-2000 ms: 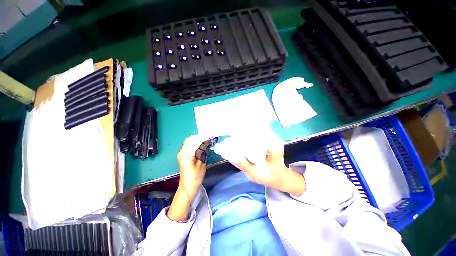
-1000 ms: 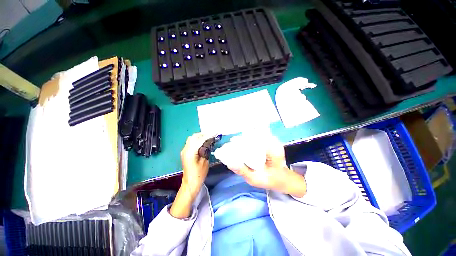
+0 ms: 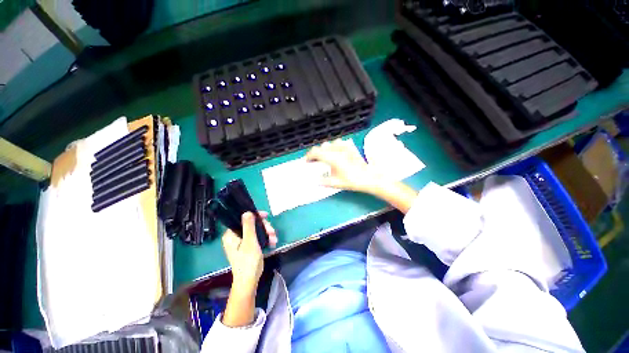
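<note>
My left hand (image 3: 243,249) grips a bundle of black tubes (image 3: 241,203) beside the loose tube heap (image 3: 186,200); the exact number is unclear. My right hand (image 3: 338,165) is over the white paper sheet (image 3: 293,186), fingers bent; I cannot tell whether it holds anything. The central parts tray (image 3: 324,83) stands behind the sheet on a stack, with rows of small shiny-ended parts (image 3: 239,96) in its left grooves. A crumpled white piece (image 3: 386,134) lies right of the sheet.
Cardboard with white paper (image 3: 96,262) lies at left, with a row of black tubes (image 3: 121,169) on it. A right-hand tray stack (image 3: 524,69) stands at the back right. A blue crate (image 3: 583,262) with a white liner is below the bench at right.
My left hand has moved left and down, showing more of the tubes. My right hand has moved up and away from it, over the sheet. The white cloth around it no longer shows.
</note>
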